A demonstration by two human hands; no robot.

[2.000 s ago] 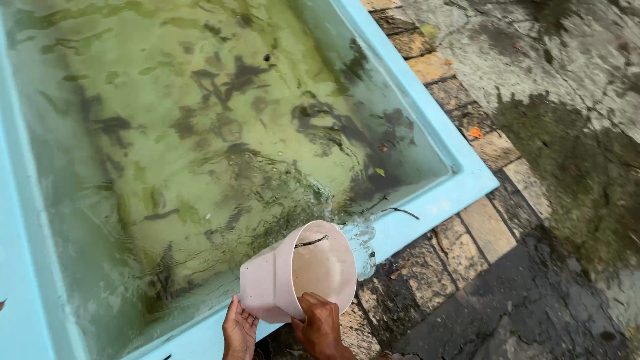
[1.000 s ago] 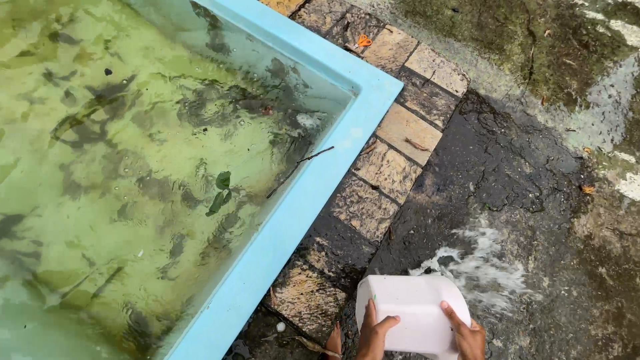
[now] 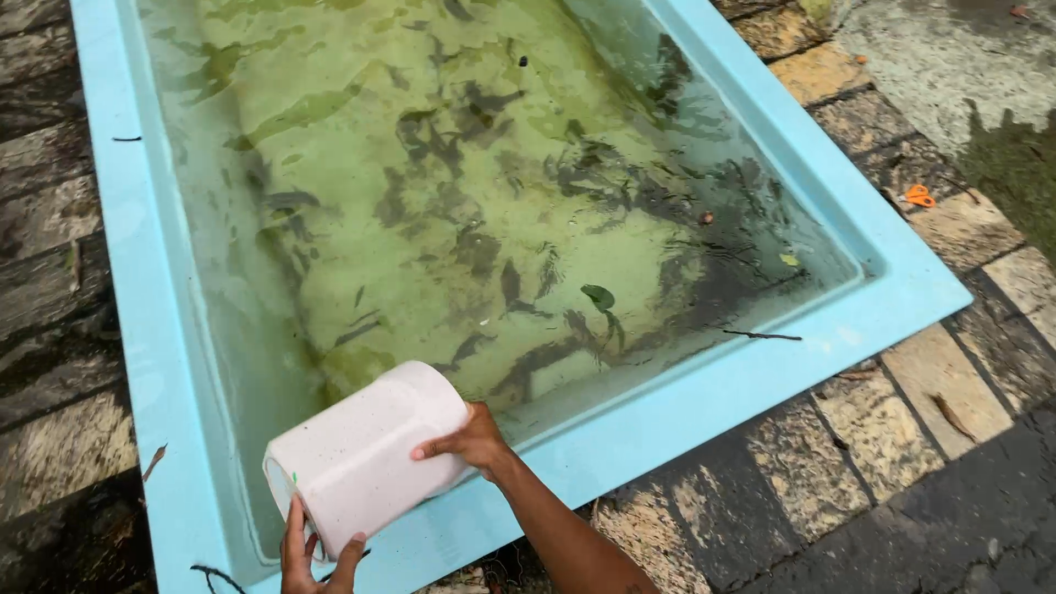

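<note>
A white plastic bucket [image 3: 371, 454] lies tipped on its side over the near left corner of the light blue basin [image 3: 676, 450], its mouth turned away from me toward the greenish water [image 3: 528, 247]. My left hand [image 3: 318, 553] grips the bucket's base, fingers spread around its lower edge. My right hand [image 3: 466, 437] holds it near the rim, thumb on the outer wall and the other fingers hidden behind it. The inside of the bucket is out of sight. Dark debris and a green leaf [image 3: 598, 297] show in the water.
Stone paving [image 3: 841, 437] borders the basin, with wet dark concrete [image 3: 949, 528] at the lower right. A thin twig [image 3: 763, 335] lies over the basin's near rim. An orange object [image 3: 919, 195] rests on the paving at the right.
One second ago the bucket was tipped over the paved ground, with water splashed beyond it. Both hands have brought it left, back over the basin. The view has swung left.
</note>
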